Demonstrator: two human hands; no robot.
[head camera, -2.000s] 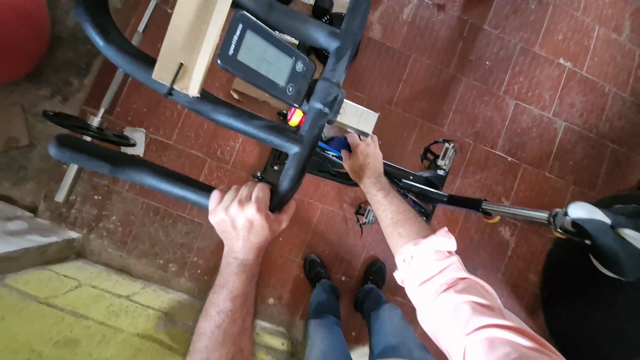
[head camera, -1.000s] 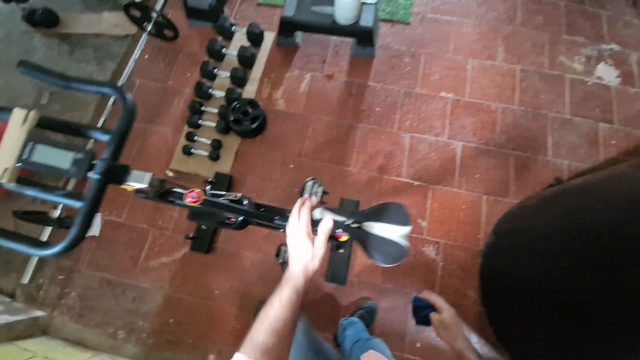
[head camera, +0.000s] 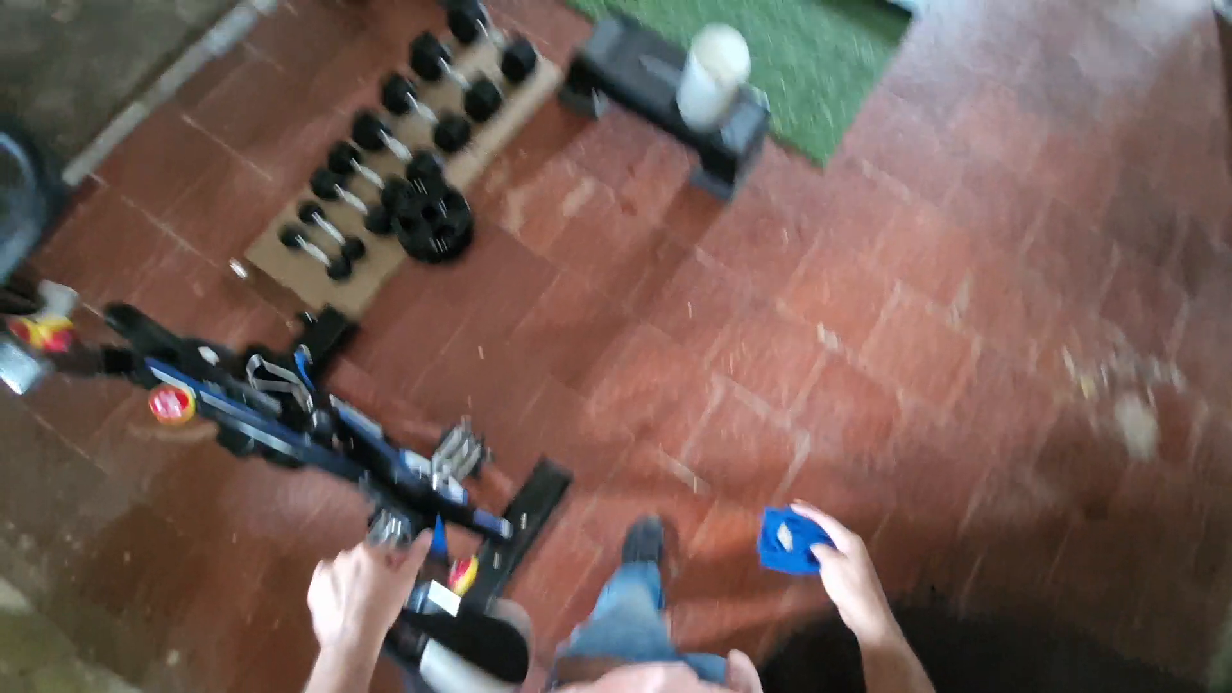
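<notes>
My left hand (head camera: 361, 587) is at the rear of an exercise bike's frame (head camera: 318, 448), just forward of its black and white saddle (head camera: 481, 645); blur hides whether its fingers grip anything. In my right hand (head camera: 847, 568), held out over the floor at the lower right, is a blue cloth (head camera: 784, 541) pinched between thumb and fingers. The bike lies along the lower left of the view, with a metal pedal (head camera: 460, 452) and a black rear foot bar (head camera: 525, 525) beside it.
Several dumbbells (head camera: 409, 101) stand in a row on a tan mat (head camera: 318, 274), with black weight plates (head camera: 435, 221) beside them. A black step platform (head camera: 635, 72) carries a white cylindrical container (head camera: 714, 72) near green turf (head camera: 818, 58). A dark rounded object (head camera: 982, 645) is at bottom right.
The view has swung from the handlebar and display toward the saddle and floor. My left hand has left the handlebar, and my right hand has moved away from the bike with the blue cloth.
</notes>
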